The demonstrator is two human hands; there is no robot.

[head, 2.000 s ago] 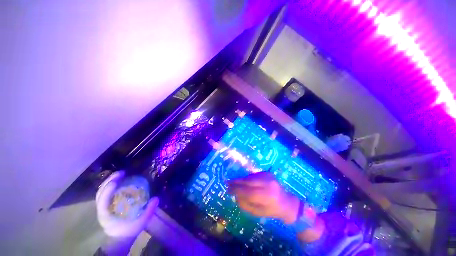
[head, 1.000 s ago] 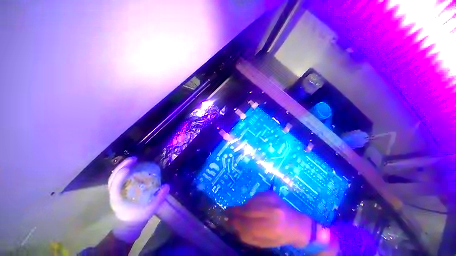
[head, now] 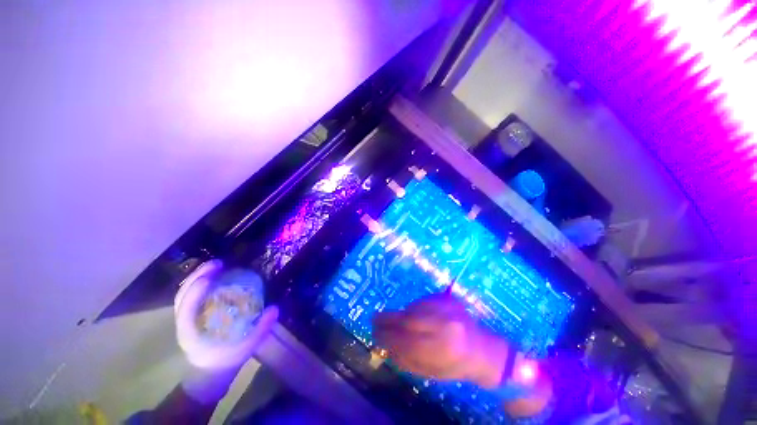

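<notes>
A printed circuit board (head: 506,282) glows blue under violet light, lying in a dark carrier with small pinkish clips at its edges. My left hand (head: 199,324), in a pale glove, holds a small round cup (head: 228,309) with whitish contents, left of the board. My right hand (head: 444,342) looks bare and is blurred over the board's lower middle. A thin dark tip shows just above its fingers, perhaps a tool; the fingertips' grip is not clear.
A long rail (head: 498,199) runs along the board's far side. Beyond it, a dark tray (head: 573,197) bears a round jar and blue items. Crumpled shiny foil-like material (head: 311,220) lies left of the board. A bright violet-pink lamp (head: 705,58) is at upper right.
Over the last second my right hand has moved slightly up and right over the board. My left hand still holds the cup, almost unmoved.
</notes>
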